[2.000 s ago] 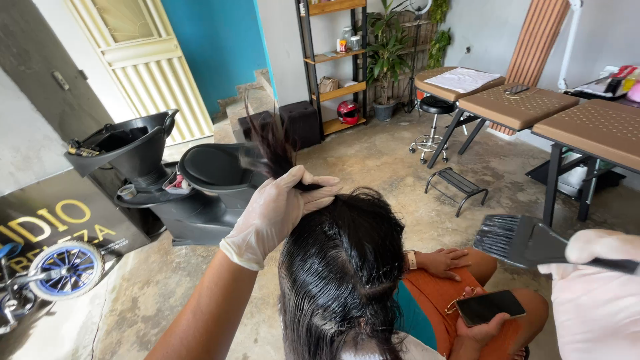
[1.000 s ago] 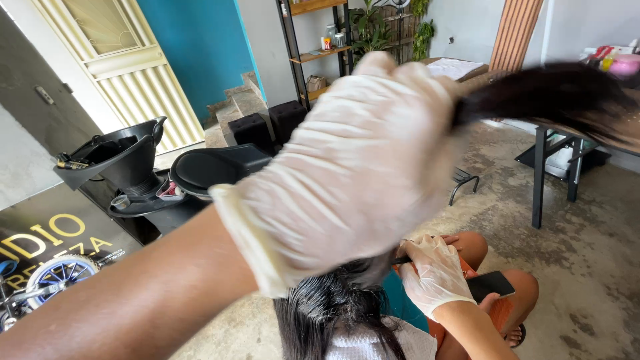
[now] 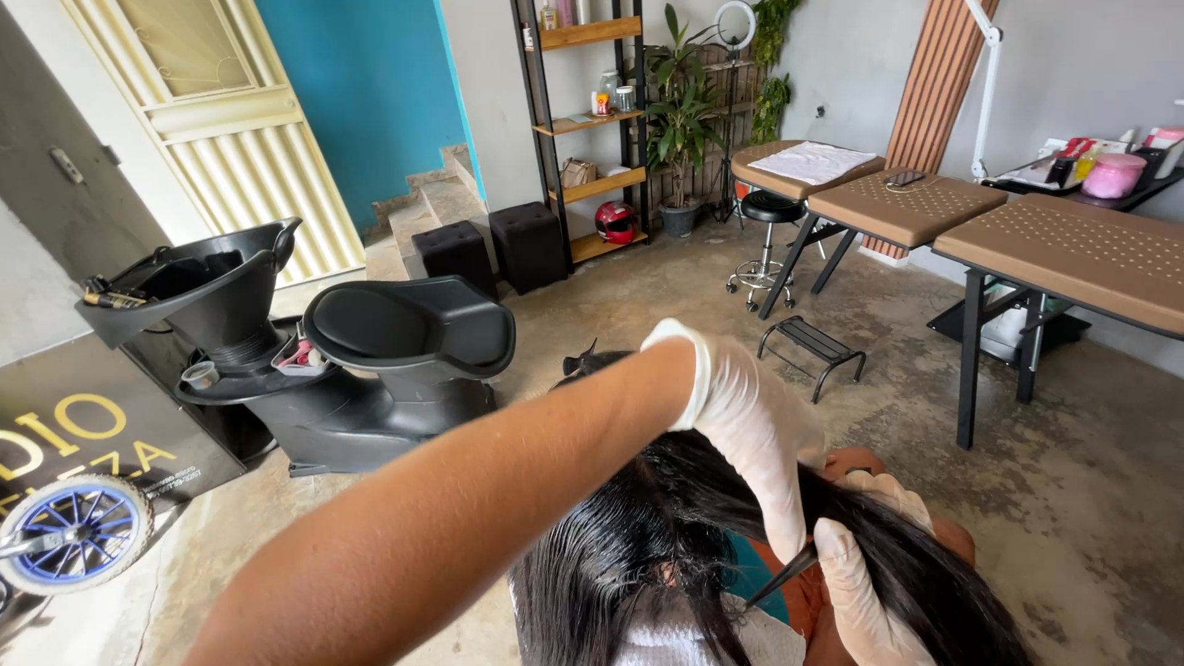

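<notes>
My left hand point(image 3: 758, 425), in a whitish glove, reaches across the seated person's head and grips a long section of dark hair point(image 3: 925, 555). My right hand point(image 3: 865, 587), also gloved, is around the same section, thumb in front and fingers partly hidden behind the hair. A dark tapered handle point(image 3: 782, 575) sticks out between its thumb and my left fingertips, point down toward the lower left; its other end is hidden. The rest of the hair point(image 3: 601, 546) looks wet and hangs over a white towel point(image 3: 680, 638) on the person's shoulders. A dark clip point(image 3: 578, 361) shows at the head's far side.
A black shampoo basin point(image 3: 203, 268) with its seat point(image 3: 407, 324) stands left, near a small blue-rimmed wheel point(image 3: 79, 534). Beyond the person are a step stool point(image 3: 814, 347), a rolling stool point(image 3: 772, 208), brown padded tables point(image 3: 1073, 245), a shelf unit point(image 3: 592, 185) and black ottomans point(image 3: 527, 245).
My left hand has come down from its raised position with the hair, which now runs to the lower right. My right hand has come up to the section. The tint brush's bristles, visible two seconds ago, are hidden.
</notes>
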